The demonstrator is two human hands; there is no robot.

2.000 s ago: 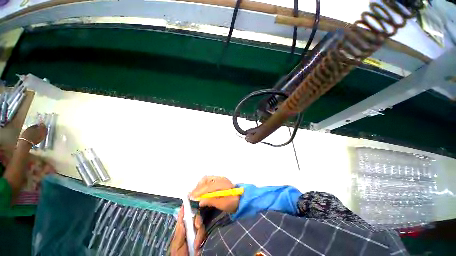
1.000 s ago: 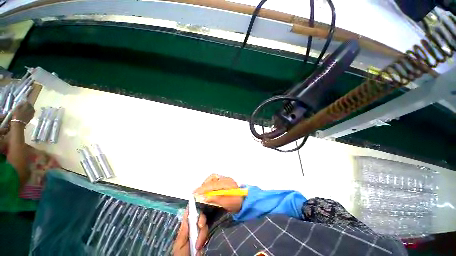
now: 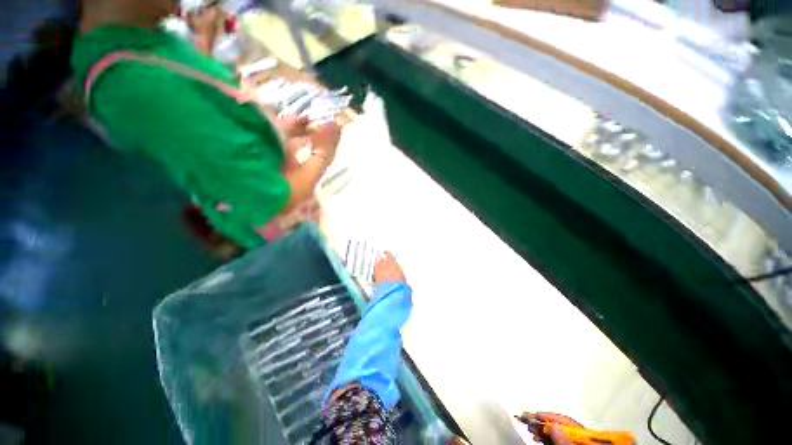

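My left hand (image 3: 388, 268), in a blue sleeve, reaches to the loose silver tubes (image 3: 359, 259) on the pale bench beside the crate. Its fingers are blurred, and whether they grip a tube cannot be told. My right hand (image 3: 540, 425) is at the bottom edge, mostly cut off, with the yellow-orange tool (image 3: 595, 436) in it. A blurred pale shape lies just left of it. The lined blue-green crate (image 3: 195, 291) stands left of the bench, with rows of silver tubes (image 3: 300, 335) inside.
A person in a green top (image 3: 187, 130) is at the upper left, hands over more silver tubes (image 3: 304, 97). A dark green channel (image 3: 521, 209) runs along the bench's far side. A raised white shelf lies beyond. A thin black cable (image 3: 657, 421) is at lower right.
The view has swung left. My left hand has left my lap and reached out to the loose tubes. The spring, black tool and clear ribbed pack are out of view.
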